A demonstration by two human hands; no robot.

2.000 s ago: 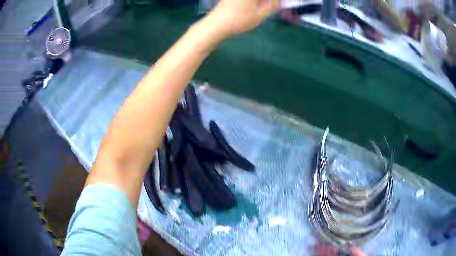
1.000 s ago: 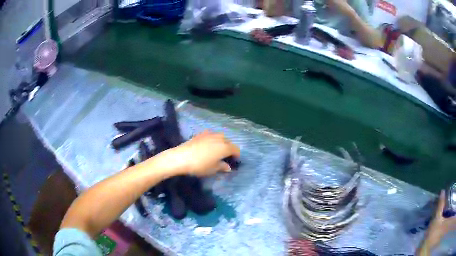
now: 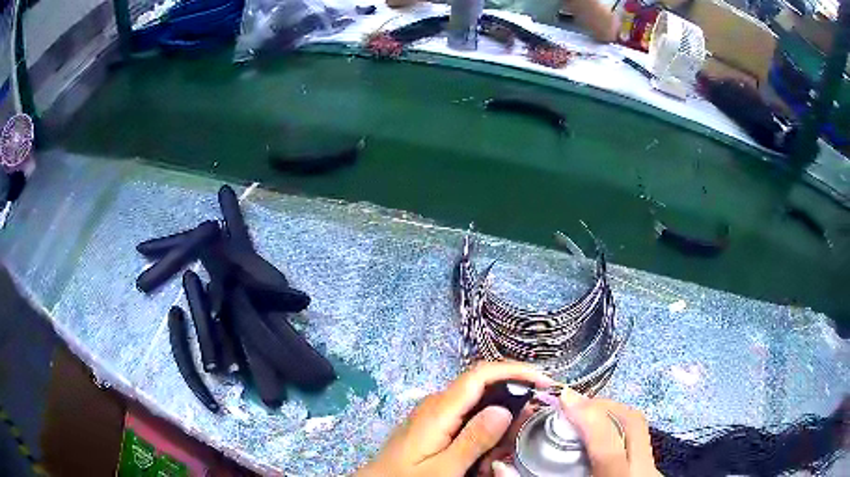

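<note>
My left hand (image 3: 454,424) is closed around a black sleeve (image 3: 508,395), with its end pointing at the can. My right hand (image 3: 610,438) holds a spray can (image 3: 550,447) upright beside the sleeve, fingers at its nozzle. Most of the sleeve and the can's lower part are hidden or cut off by the bottom edge. A nested stack of thin silvery curved metal strips (image 3: 536,326) lies just beyond my hands. A loose pile of black sleeves (image 3: 247,317) lies on the pale bench (image 3: 391,279) to the left.
A black wire bundle (image 3: 755,449) lies at the lower right. The green conveyor belt (image 3: 410,158) beyond the bench carries several spaced black curved pieces. Across it stand a white fan (image 3: 676,51) and a can. A small pink fan (image 3: 17,142) is at far left.
My left hand has moved from the sleeve pile to the front centre, now holding a sleeve. My right hand has brought the can in from the right. The view has shifted.
</note>
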